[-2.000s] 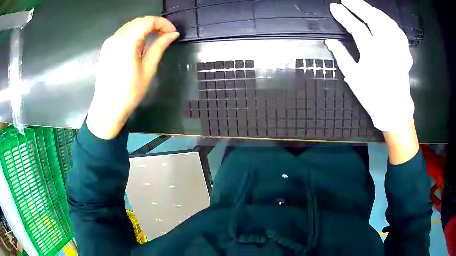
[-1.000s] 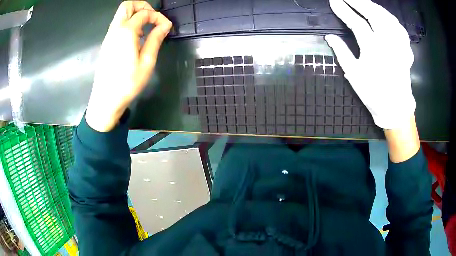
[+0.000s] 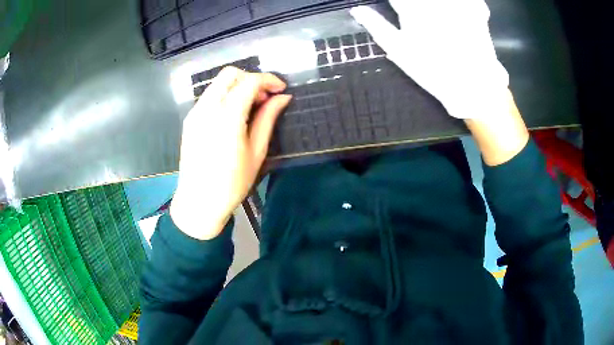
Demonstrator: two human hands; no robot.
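Note:
My left hand (image 3: 222, 151), bare, is over the pad sheet (image 3: 336, 111), with thumb and index fingertips close together. A small gap shows between them; whether a pad is there is too unclear to tell. The sheet is a dark grid of small black squares with a shiny pale area along its far side. My right hand (image 3: 448, 57), in a white glove, lies at the right over the panel's near edge, fingers spread and partly cut off by the frame top. The black ribbed plastic panel (image 3: 215, 20) lies beyond the sheet, its right part hidden.
The dark green bench mat (image 3: 87, 114) has a front edge just beyond my body. Green plastic crates (image 3: 87, 249) stand below at the left. A red stool (image 3: 565, 165) is below at the right. A pale board is partly hidden behind my left arm.
My left hand has moved from the panel's left end, down and right to the pad sheet. The view has turned, shifting the bench, panel and gloved hand up and left in the picture.

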